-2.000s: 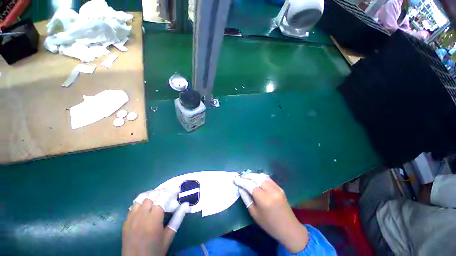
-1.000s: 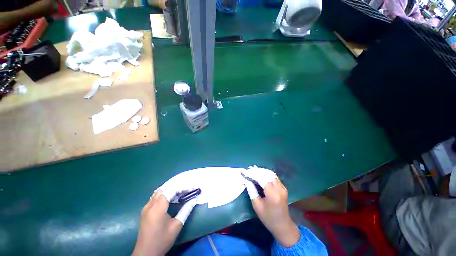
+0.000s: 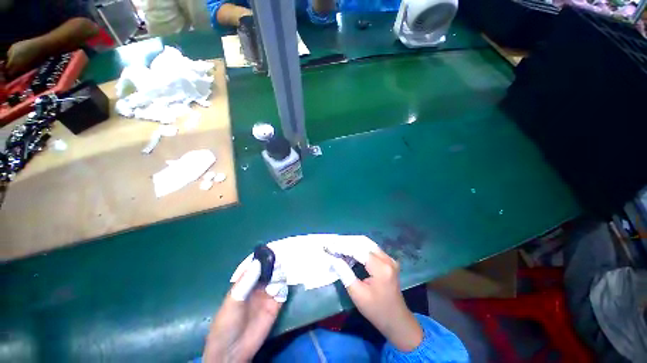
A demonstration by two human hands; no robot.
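Note:
My left hand (image 3: 247,312), white cots on its fingers, holds a small black watch body (image 3: 264,263) tilted up on edge between thumb and fingers, above the left part of a white pad (image 3: 305,257). The pad lies flat on the green bench. My right hand (image 3: 379,289), also with white cots, holds a thin dark item (image 3: 346,257) over the pad's right part. What this item is cannot be told. The fingertips partly hide both things.
A bottle (image 3: 285,170) with a dark top stands by the metal post (image 3: 281,78). Cardboard (image 3: 106,191) at left bears a white cloth heap (image 3: 167,84) and black box (image 3: 84,108). Black trays (image 3: 578,113) stand right. Other people's arms show at the back.
My left hand has lifted the watch body off the pad and turned it on edge. The thin dark item has appeared in my right hand since the oldest frame. The view has shifted left.

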